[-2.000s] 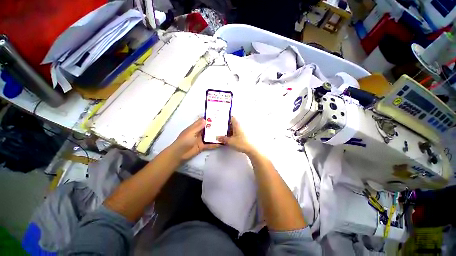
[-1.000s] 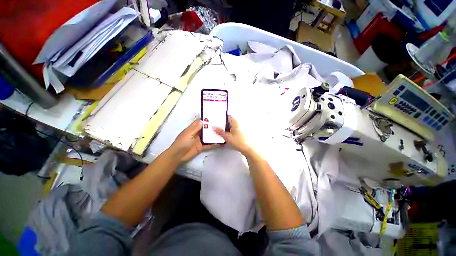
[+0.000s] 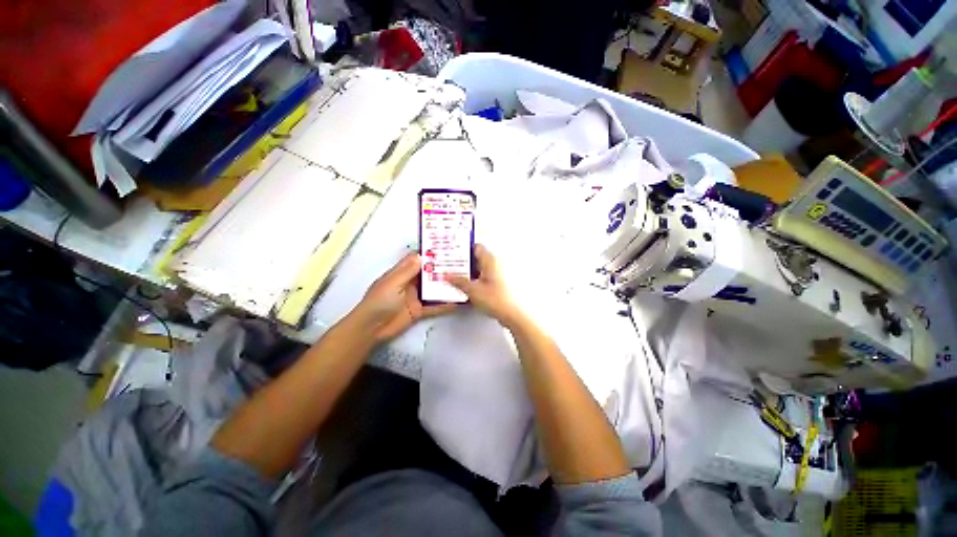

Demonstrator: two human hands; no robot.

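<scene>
A black smartphone (image 3: 447, 243) with a lit screen of red and pink marks is held upright over the white table, near its front edge. My left hand (image 3: 397, 298) grips its lower left side. My right hand (image 3: 489, 285) holds its lower right side, with the thumb over the lower screen. A pale grey-white garment piece (image 3: 477, 393) lies below and right of my hands and hangs over the table edge. Part of the cloth is washed out by the lamp.
The sewing machine (image 3: 777, 294) stands at right, with its control panel (image 3: 860, 222) on top. Yellow-black thread snips (image 3: 774, 417) lie lower right. A taped side board (image 3: 283, 210) and papers (image 3: 194, 89) are at left. A pale tub (image 3: 651, 117) with cloth stands behind.
The phone screen now shows more red and pink lines than before. The phone and both hands appear slightly further left in the picture; the grip looks the same.
</scene>
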